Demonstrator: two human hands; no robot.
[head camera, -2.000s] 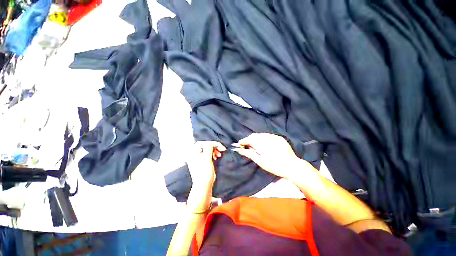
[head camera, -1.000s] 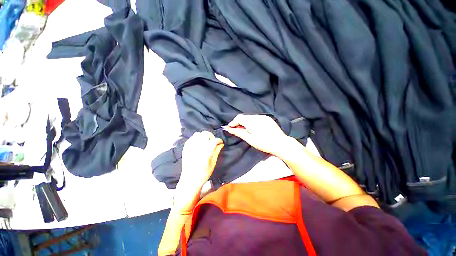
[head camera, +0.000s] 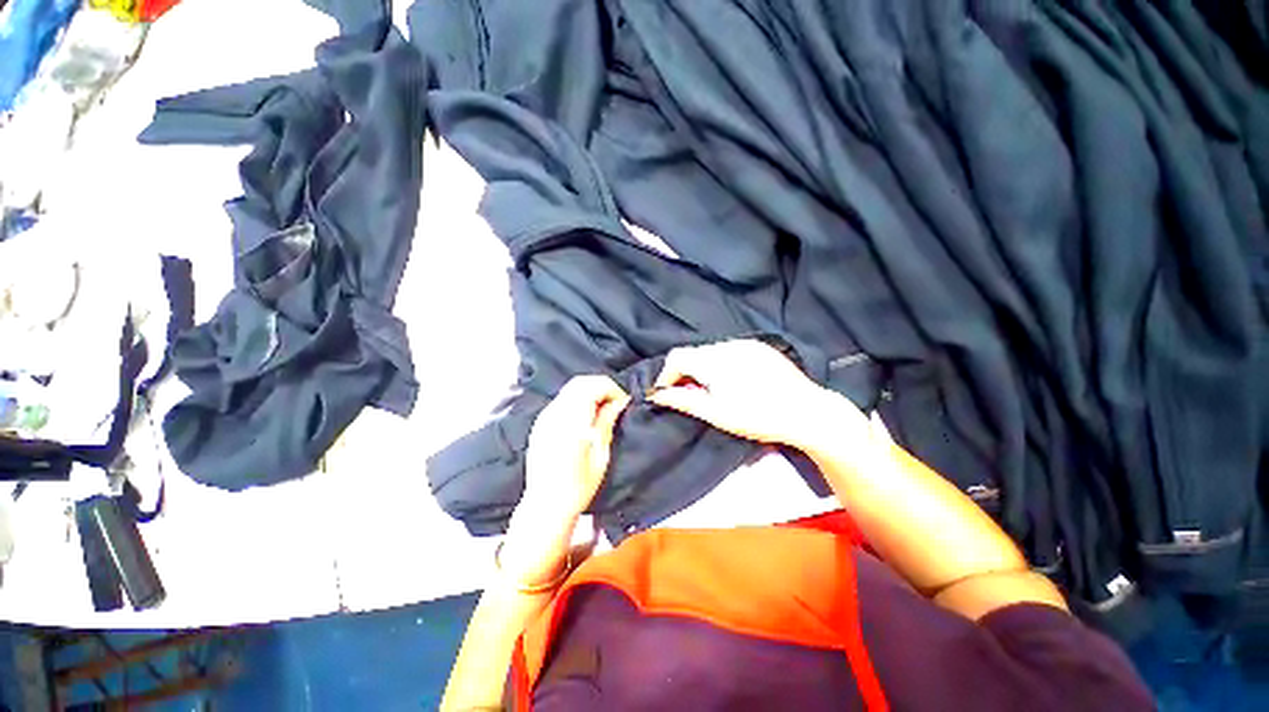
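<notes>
Dark grey-blue trousers (head camera: 585, 299) lie bunched on the white table in front of me, their upper end under my hands. My left hand (head camera: 573, 442) pinches the cloth near the waistband with its fingertips. My right hand (head camera: 745, 397) pinches the same fold just to the right, the fingertips of both hands close together. Any snips or fastener at the fingertips are too small or hidden to tell. The trouser legs run away toward the top of the view.
A large trouser pile (head camera: 974, 251) with small white labels fills the right side. Crumpled set-aside trousers (head camera: 299, 278) lie to the left. A black block (head camera: 118, 552) and stand are at the left table edge (head camera: 278, 620). Scraps and plastic lie at the far left.
Both hands have come together on a raised fold of the cloth. A pale glint earlier at the right fingertips no longer shows clearly. The view has shifted slightly.
</notes>
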